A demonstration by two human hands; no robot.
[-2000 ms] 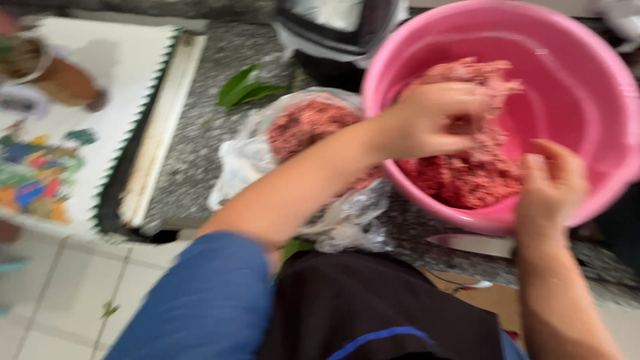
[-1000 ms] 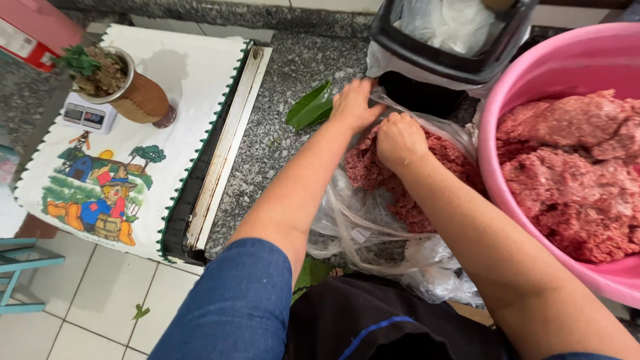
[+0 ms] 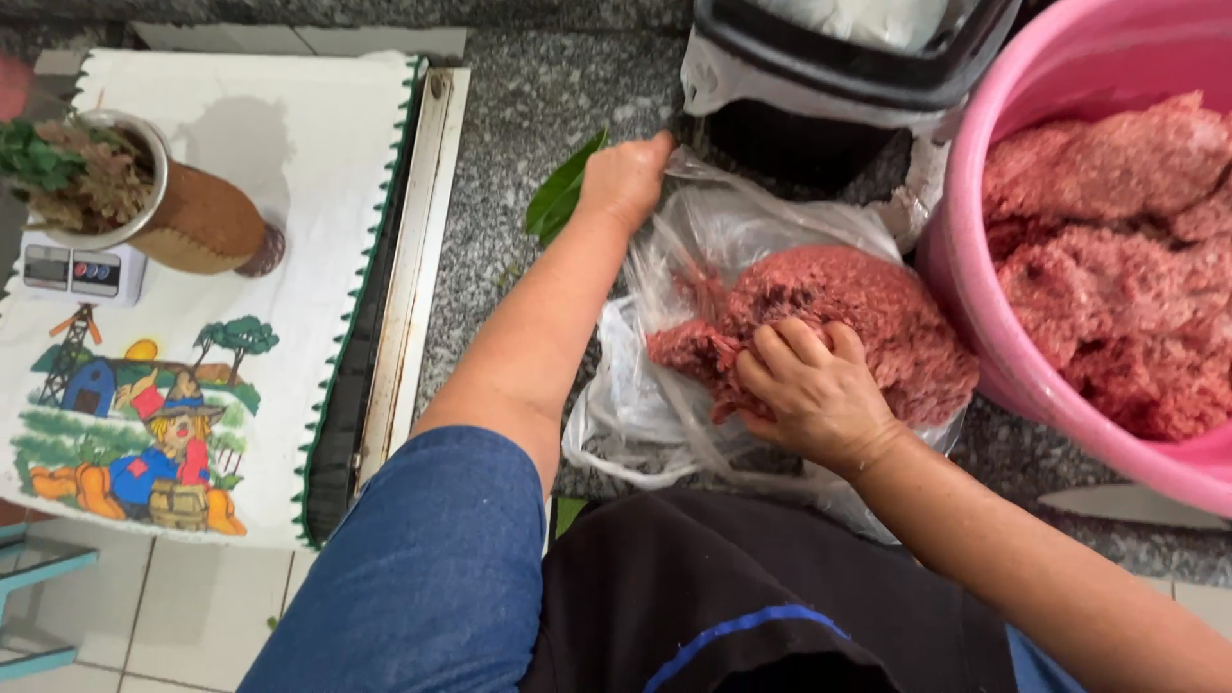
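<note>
My left hand is closed on the upper left edge of a clear plastic bag, beside green leaves on the granite counter. On the opened bag lies a mound of ground meat. My right hand presses curled fingers into the left part of this meat. To the right stands a pink plastic tub with more ground meat in it.
A lined black bin stands behind the bag. Partly beneath the tub's near rim lies a knife blade. Leftward, a painted white cloth bears a potted plant and a small digital device.
Both hands were at the tub two seconds ago, then over the bag. Since then my left hand has pulled the bag's edge outward, and more of the bagged meat shows.
</note>
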